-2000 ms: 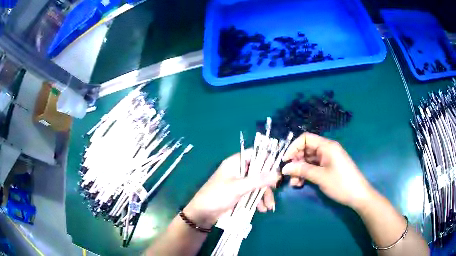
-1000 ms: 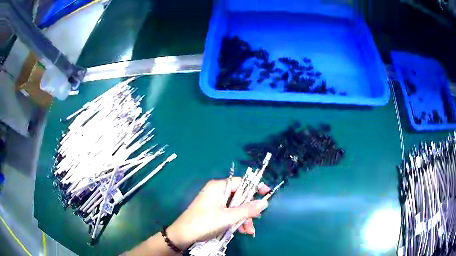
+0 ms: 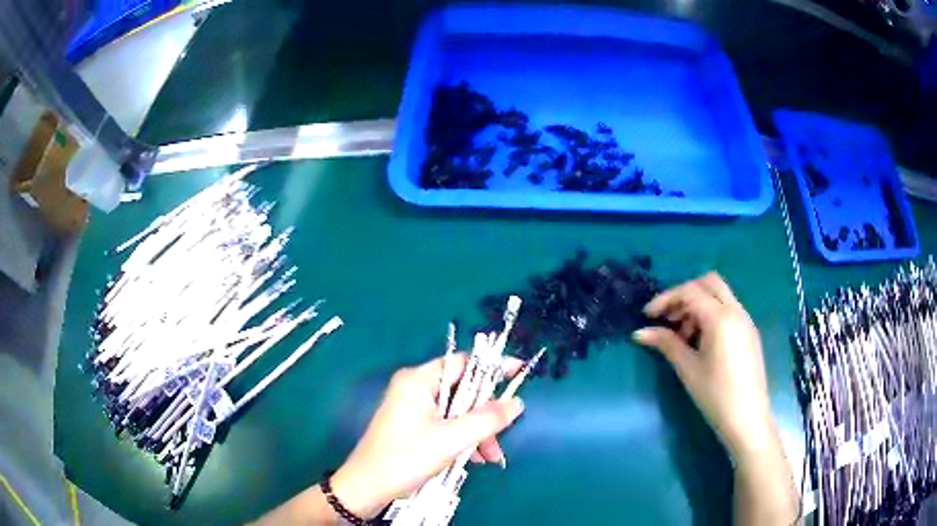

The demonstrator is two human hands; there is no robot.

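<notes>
My left hand (image 3: 426, 421) is closed around a small bundle of pale leads (image 3: 478, 375). Their light tips point up and away from me, and one thin lead sticks out to the right past the thumb. My right hand (image 3: 707, 344) is at the right edge of a loose heap of small black pieces (image 3: 575, 308) on the green bench. Its thumb and fingers are apart with a gap between them. I see no piece clearly between them, but the upper fingertips overlap the heap's edge.
A large blue tray (image 3: 586, 203) with black pieces stands behind the heap, a smaller blue tray (image 3: 837, 190) to its right. A pile of white leads (image 3: 195, 308) lies at left, dense rows of leads (image 3: 868, 401) at right. A metal strip (image 3: 277, 142) crosses the bench behind.
My right hand left the bundle, was out of view one second ago, and is now at the heap's right edge. My left hand still holds the bundle. The camera view has shifted.
</notes>
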